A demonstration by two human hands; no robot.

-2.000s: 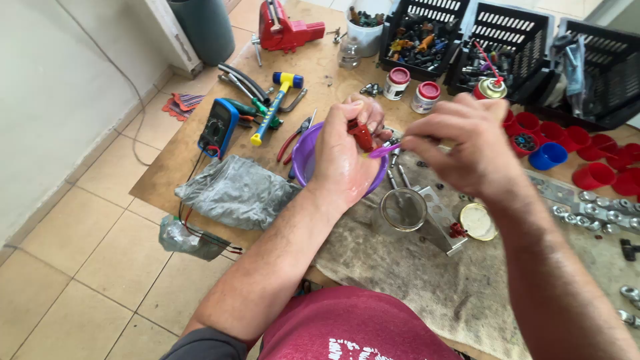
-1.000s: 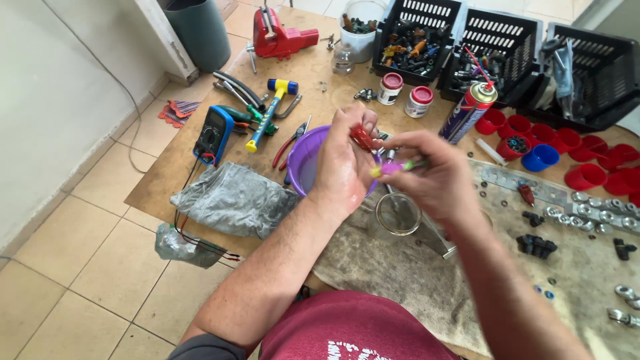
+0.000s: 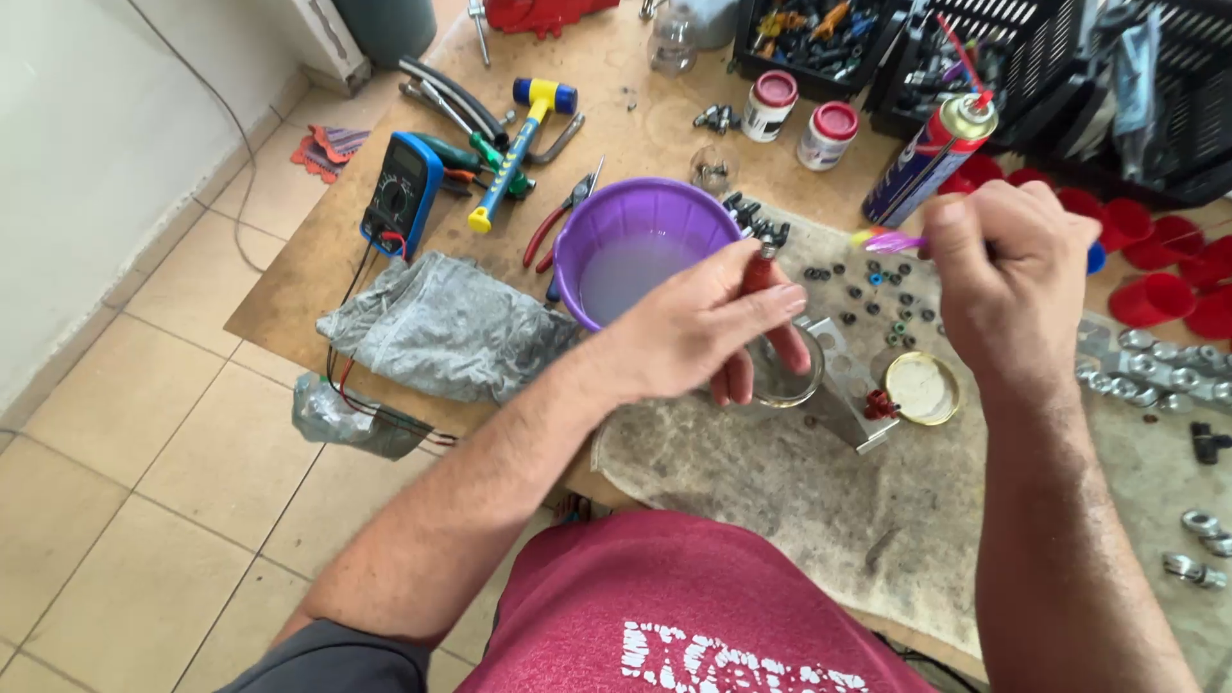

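Note:
My left hand (image 3: pixel 707 322) grips a dark red fuel injector (image 3: pixel 758 269), its metal tip upward, beside the rim of a purple plastic bowl (image 3: pixel 650 207) with cloudy liquid. In my raised right hand (image 3: pixel 1011 260) is a small brush (image 3: pixel 890 241) with a purple handle and yellowish end, held apart from the injector. Partly under my left fingers stands a glass jar (image 3: pixel 813 375). A metal bracket (image 3: pixel 847 395) lies beside it, with a small red part (image 3: pixel 879 405) and a round lid (image 3: pixel 922 387) at its right. Small rubber rings (image 3: pixel 873 308) are scattered behind them.
A spray can (image 3: pixel 929 159) stands behind my right hand, near red cups (image 3: pixel 1150 300) and black crates (image 3: pixel 1059 58). A mallet (image 3: pixel 520 154), pliers (image 3: pixel 568 217), a multimeter (image 3: pixel 399 192) and a grey cloth (image 3: pixel 452 332) lie left. Two lidded jars (image 3: pixel 770 106) (image 3: pixel 828 137) stand at the back.
My right hand has moved right and away from my left hand, taking the brush with it. The injector now points up in my left hand, and the view sits closer over the bench.

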